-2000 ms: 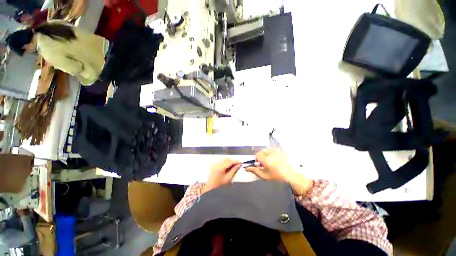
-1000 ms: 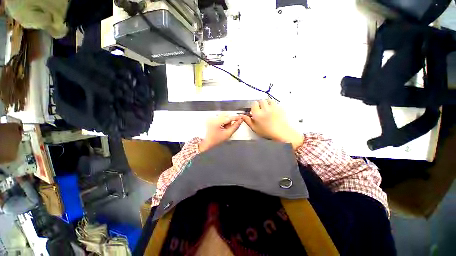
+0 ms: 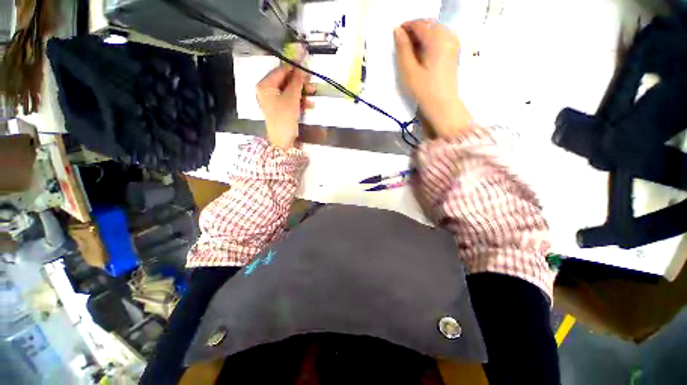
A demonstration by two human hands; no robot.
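Note:
My left hand (image 3: 280, 96) is at the yellow strip (image 3: 292, 51) beside the needle area (image 3: 324, 39), fingertips close together; whether they grip anything is unclear. My right hand (image 3: 431, 66) is over the white tabletop with fingers curled; its inside is hidden. Small dark pointed tools, perhaps thread snips (image 3: 384, 180), lie on the table edge, partly under my right sleeve. A dark cord or thread (image 3: 343, 89) runs from the machine head (image 3: 196, 28) to a loose knot or loop by my right wrist.
A heap of black straps (image 3: 135, 105) lies left of the machine. A black webbing strap piece (image 3: 621, 169) lies at the right of the table. A metal strip (image 3: 346, 137) runs across the tabletop. A brown box (image 3: 625, 304) is below the table's right edge.
My hands were together at the table edge and have parted and moved forward, left to the needle area, right further right. The dark pointed tools now lie on the table. The view has shifted.

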